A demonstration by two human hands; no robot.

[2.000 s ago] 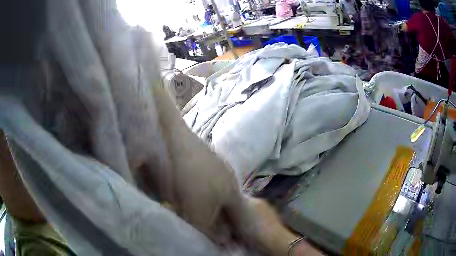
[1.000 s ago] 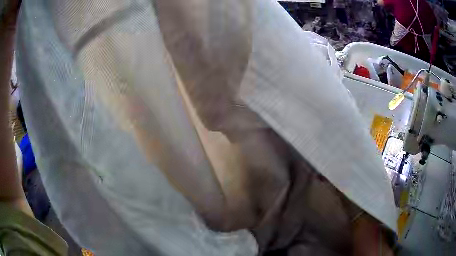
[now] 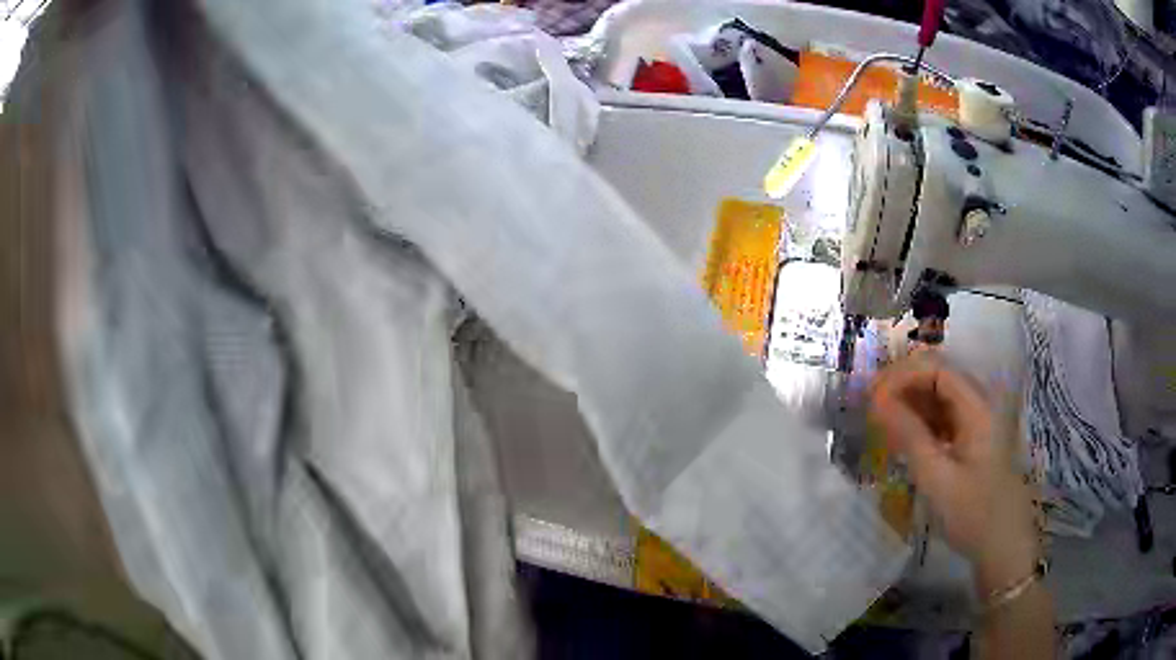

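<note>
The pale grey garment (image 3: 374, 426) hangs across the left half of the view, blurred in part. A wide flat pale band (image 3: 555, 258) runs down from it, its squared end (image 3: 787, 529) over the table's front edge, left of my right hand. My right hand (image 3: 948, 445), with a bracelet at the wrist, is below the head of the white sewing machine (image 3: 890, 206), its curled fingertips close to the needle area. It is blurred; whether it holds anything cannot be told. My left hand is not in view; only a blurred arm (image 3: 32, 322) shows at the left edge.
A stack of pale strips with stringy ends (image 3: 1077, 413) lies right of my right hand. Orange tape (image 3: 745, 271) is on the table. A white tray (image 3: 619, 52) with red and orange items is behind. A bent metal stem carries a yellow-white label (image 3: 791, 168).
The view has turned right and down towards the machine. The garment now hangs at the left with its band stretched diagonally. My right hand has come into clear view beneath the machine head.
</note>
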